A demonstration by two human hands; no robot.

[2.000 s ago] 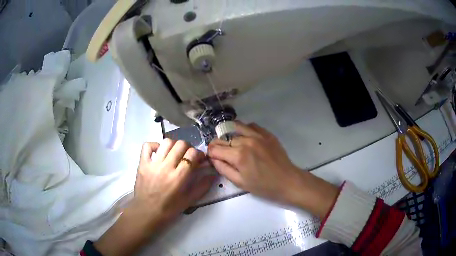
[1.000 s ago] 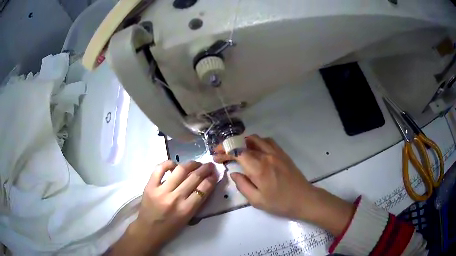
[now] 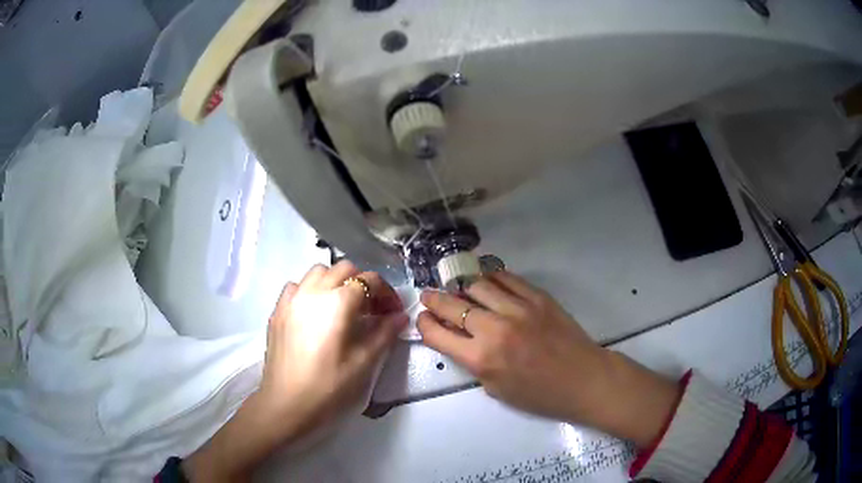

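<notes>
A small white fabric piece (image 3: 411, 316) lies at the needle area, pinched between the fingertips of both hands. My left hand (image 3: 331, 325) is just left of the presser foot, its fingers curled on the fabric. My right hand (image 3: 506, 335) is right of the needle, fingertips on the fabric's right side beside a pale knob. The sewing machine (image 3: 567, 85) stands over the work. The presser foot and needle (image 3: 421, 264) are partly hidden by metal parts and fingers. Large white fabric (image 3: 66, 245) is heaped at the left and runs under my left forearm.
A black smartphone (image 3: 682, 191) lies on the machine bed. Scissors with orange-yellow handles (image 3: 808, 325) lie right of it. A ruler strip (image 3: 567, 462) runs along the table's front edge. Part of a dark blue basket (image 3: 801, 410) shows at the lower right.
My left hand lay flatter on the fabric one second ago; its fingers are now raised and curled, its fingertips closer to my right hand's. My right hand has stayed beside the needle. The view has shifted slightly.
</notes>
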